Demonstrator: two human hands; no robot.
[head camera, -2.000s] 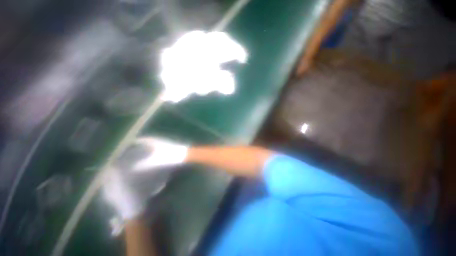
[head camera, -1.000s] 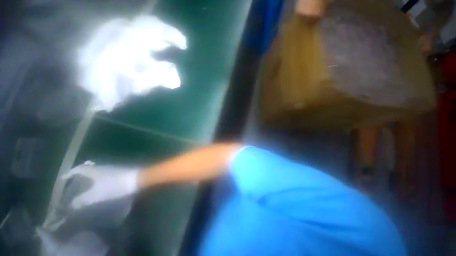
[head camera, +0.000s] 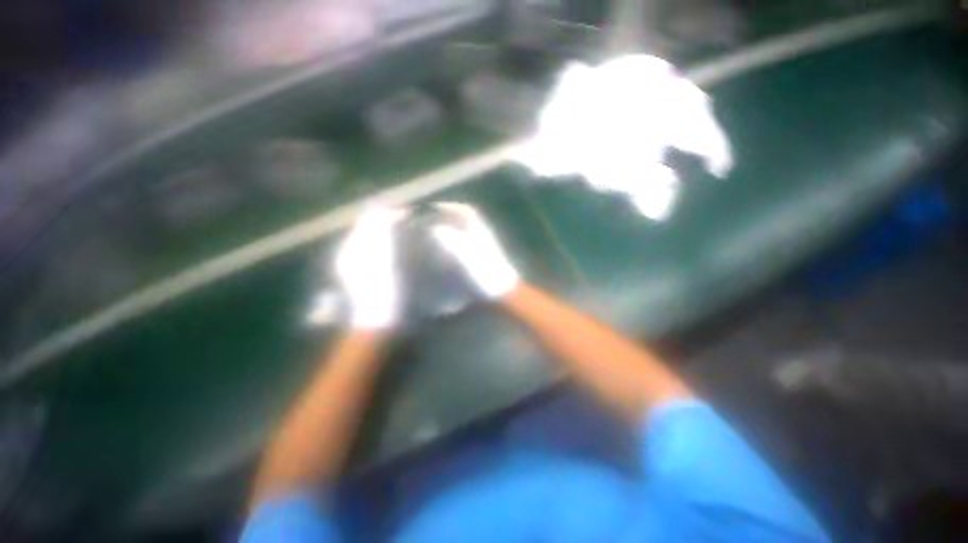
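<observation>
The frame is blurred. My left hand (head camera: 369, 270), in a white glove, is over the green work surface (head camera: 202, 371) just on my side of the pale rail. My right hand (head camera: 478, 249), also white-gloved, is a little to its right. The fingertips come close together near the rail, around a small dark thing (head camera: 422, 212) that is too blurred to name. I cannot tell which hand grips it. A small white piece (head camera: 325, 309) lies beside my left hand. Faint pale material lies between my wrists.
An overexposed white heap (head camera: 626, 127) lies across the pale rail (head camera: 244, 255) to the right of my hands. Several clear boxes (head camera: 403, 114) stand on the belt behind the rail. A blue thing (head camera: 881, 239) is below the bench edge at the right.
The view has swung back left from the carton and person at the right. Both hands and forearms now show fully, with the hands raised near the rail.
</observation>
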